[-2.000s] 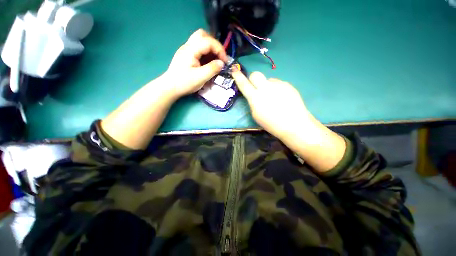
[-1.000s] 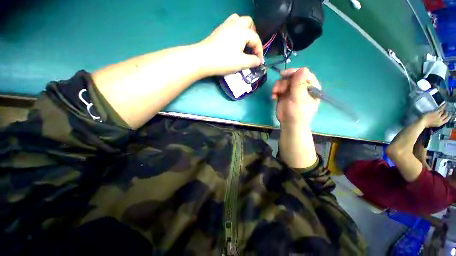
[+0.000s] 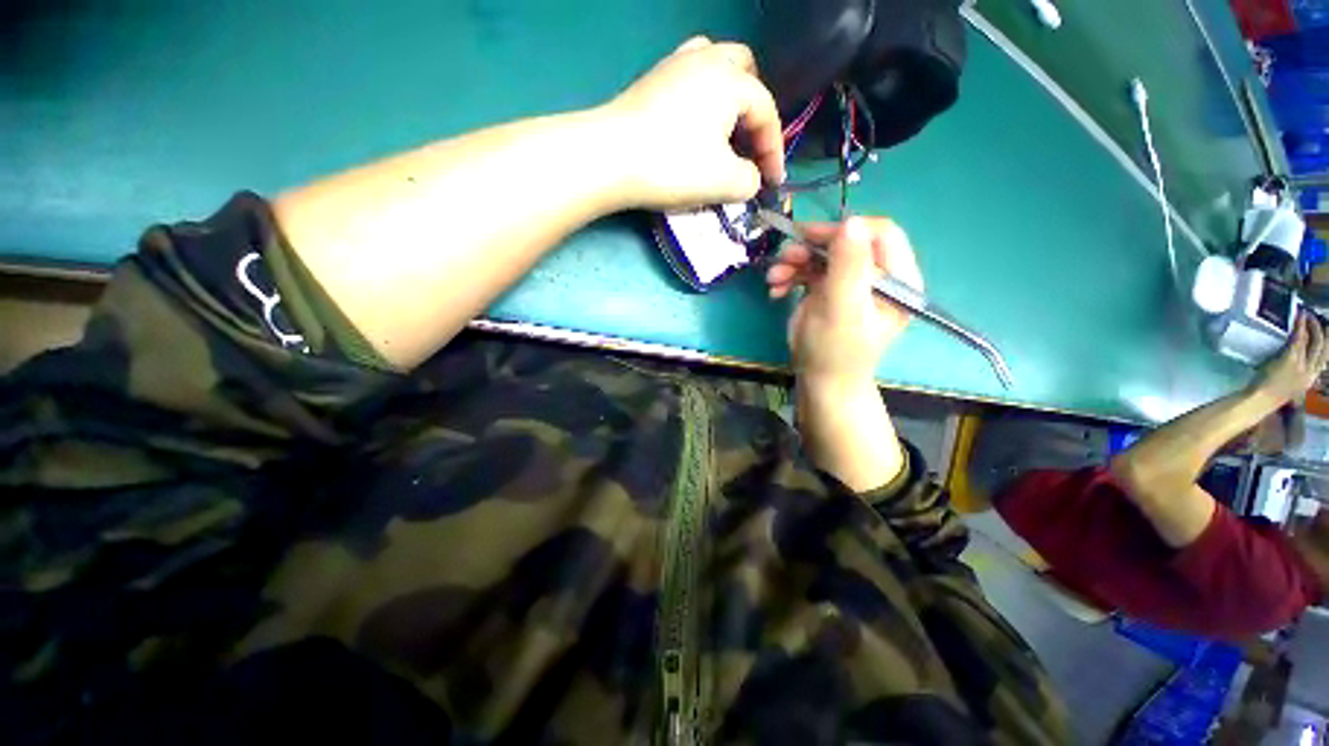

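The camera module (image 3: 706,246), a black oval shell with pale board parts on its open back, lies on the green bench. My left hand (image 3: 710,128) reaches over its upper end, fingertips pinched at the wire leads; the exact lead is hidden. My right hand (image 3: 853,299) holds slim metal tweezers (image 3: 933,316) like a pencil, with the tip at the board beside my left fingertips. The black ball shell (image 3: 907,66) lies behind the module, with thin red, blue and dark wire leads (image 3: 847,134) coming out of it.
A white tail cable (image 3: 1151,146) lies on the belt behind a pale metal rail (image 3: 1071,110). At the right, a person in a dark red shirt (image 3: 1166,547) handles a white camera housing (image 3: 1253,292). The bench's front edge (image 3: 583,343) runs close before my body.
The view has swung right since the oldest frame, bringing the other person into view. My right hand now holds tweezers, whose tip has come to the board. The other person's housing has moved nearer.
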